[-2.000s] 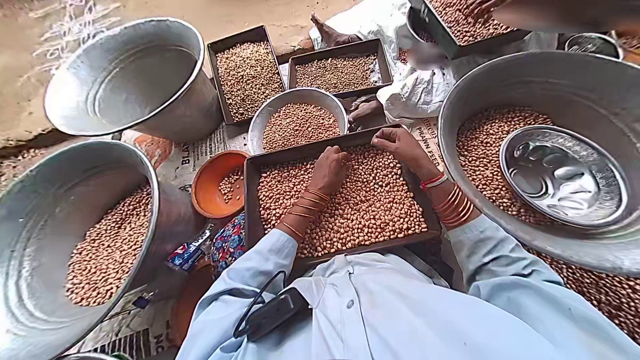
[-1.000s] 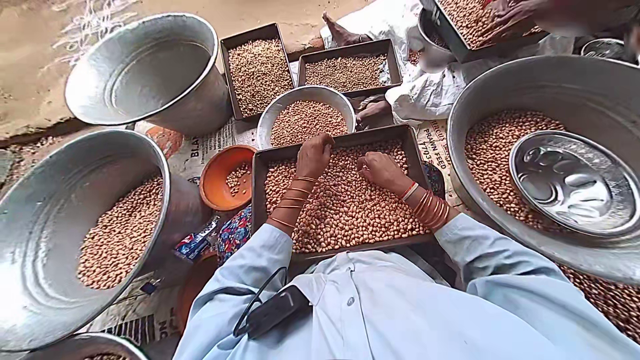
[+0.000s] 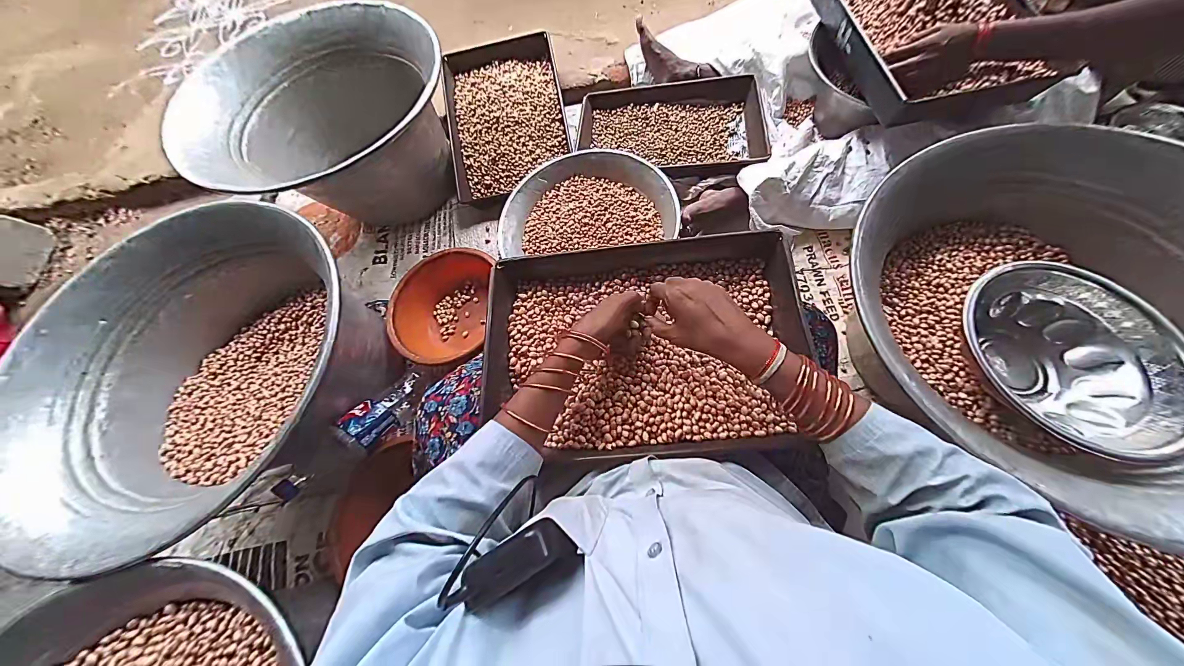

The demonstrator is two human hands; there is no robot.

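Note:
A dark rectangular metal tray [image 3: 647, 452] full of reddish-brown nuts or seeds [image 3: 671, 393] lies at my lap. Over its middle, my left hand [image 3: 618, 319] and my right hand [image 3: 698, 314] meet with bent fingers, fingertips close together just above the nuts. Whether a nut is between the fingers is too small to tell. Left of the tray is an orange bowl [image 3: 407, 314] with a few nuts in it. A round metal basin [image 3: 511, 217] of nuts touches or nearly touches the tray's far edge.
Large metal tubs stand at left [image 3: 55, 324], upper left [image 3: 425, 129] and right [image 3: 865, 277], the right one holding a shiny metal plate [image 3: 1064, 361] on nuts. Beyond are two nut-filled trays [image 3: 451, 120] [image 3: 763, 120]. At upper right, another person's hand [image 3: 934, 57] reaches into a tray.
My hands were apart over the tray in both earlier frames; now their fingertips are together over its middle. The other person's hand has shifted within the tray at upper right.

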